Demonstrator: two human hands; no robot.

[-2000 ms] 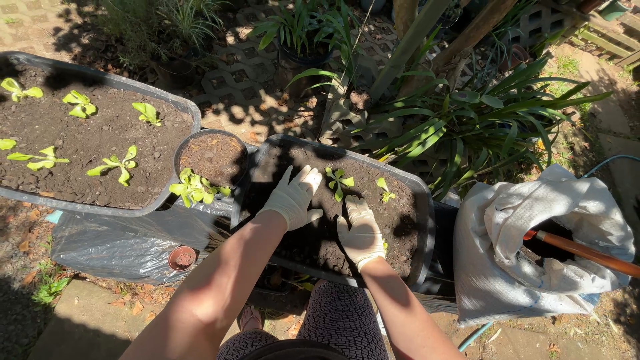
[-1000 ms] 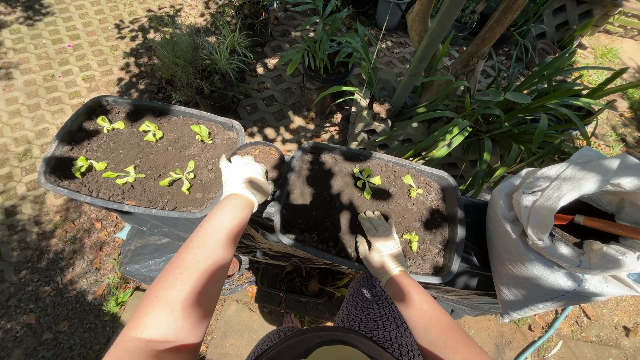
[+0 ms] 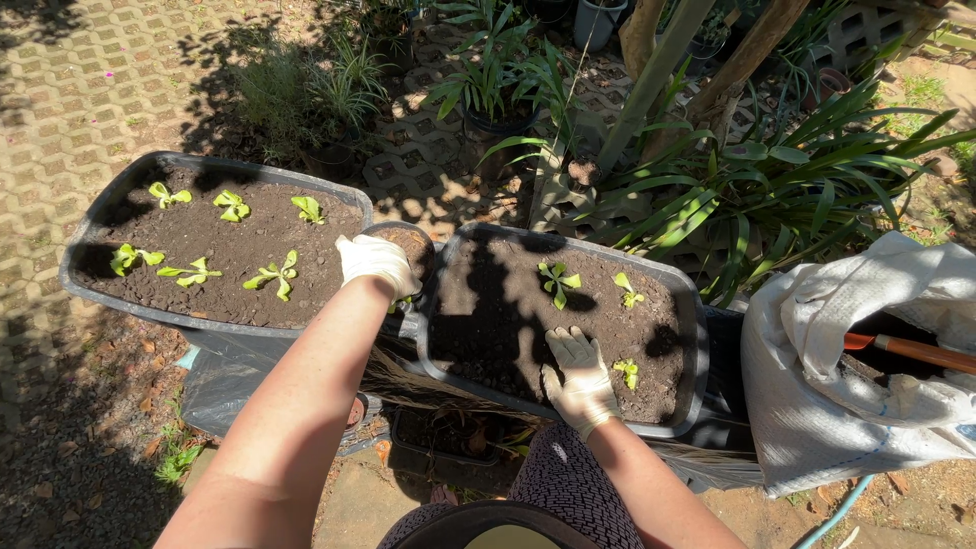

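Observation:
Wearing a pale glove, my left hand [image 3: 379, 267] is at the round pot of soil [image 3: 404, 242] between two planters; its fingertips are partly hidden, so its grip is unclear. My right hand [image 3: 578, 377], gloved too, lies palm down with spread fingers on the soil of the right planter [image 3: 488, 328]. Around it stand a leafy seedling [image 3: 559, 284], a smaller seedling [image 3: 628, 290] toward the back right and another seedling [image 3: 627, 372] just right of the hand. The left planter [image 3: 229, 259] holds several light green seedlings in two rows. Green leaves show under my left hand.
A white woven sack [image 3: 808, 381] with an orange-and-wood hand tool [image 3: 915, 352] in it stands at the right. Potted plants [image 3: 499, 99] and tree trunks [image 3: 648, 84] are behind the planters. A dark tray [image 3: 446, 438] and a small terracotta pot [image 3: 356, 412] sit below. A hose [image 3: 839, 515] lies at lower right.
My left hand has gone from the right planter's soil to the round pot on the left. My right hand stays on the soil, its fingers more spread. The view has shifted left.

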